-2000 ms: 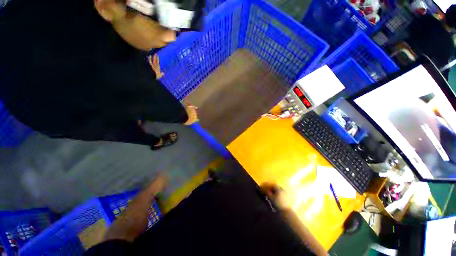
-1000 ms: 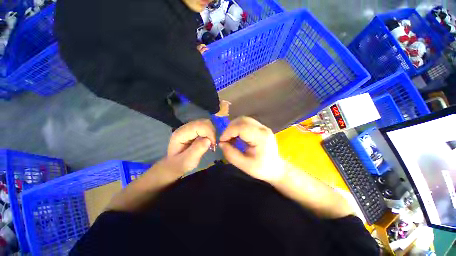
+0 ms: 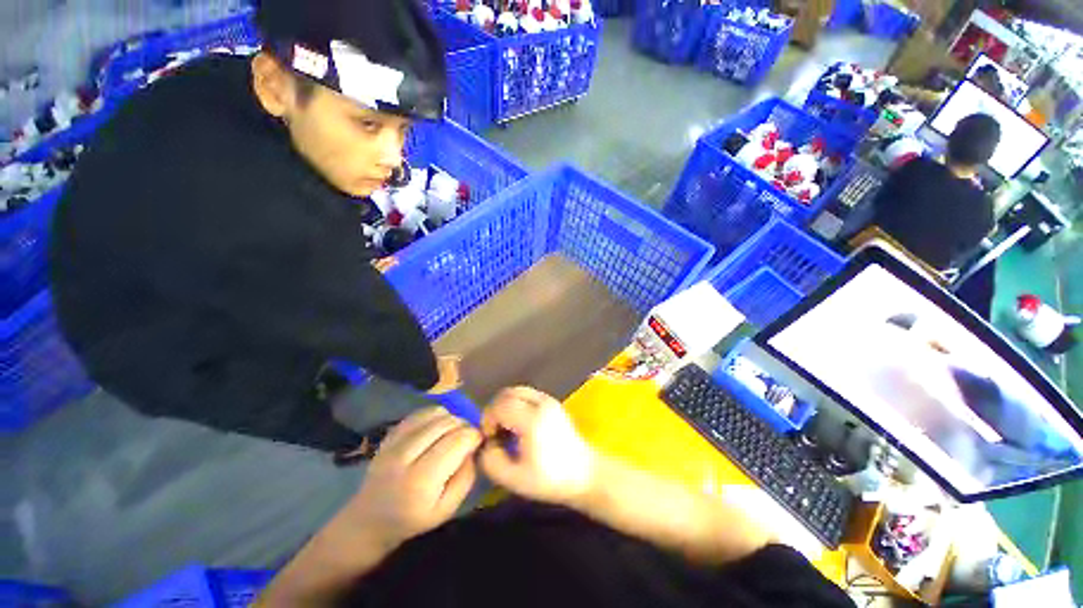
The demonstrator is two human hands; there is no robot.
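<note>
My left hand [image 3: 424,467] and my right hand [image 3: 537,449] are bare and meet in front of my body. The fingers of both are pinched together around a tiny item, mostly hidden and too small to name. Just beyond them stands a blue turnover crate [image 3: 633,238] with a flat brown sheet [image 3: 540,311] on its bottom and no units visible on it. A person in black with a cap [image 3: 226,249] leans at its left side, one hand on its near rim.
At right, a yellow worktable [image 3: 624,430] holds a keyboard [image 3: 757,455], a small blue tray [image 3: 766,394], a device with red digits [image 3: 689,327] and a monitor [image 3: 926,368]. Crates of red-capped camera units [image 3: 778,160] stand behind. Another person [image 3: 932,202] sits at the far right.
My hands were apart two seconds ago, then came together, and are now lower in view. The view has tilted up, showing more floor and crates. The person's face is now in view.
</note>
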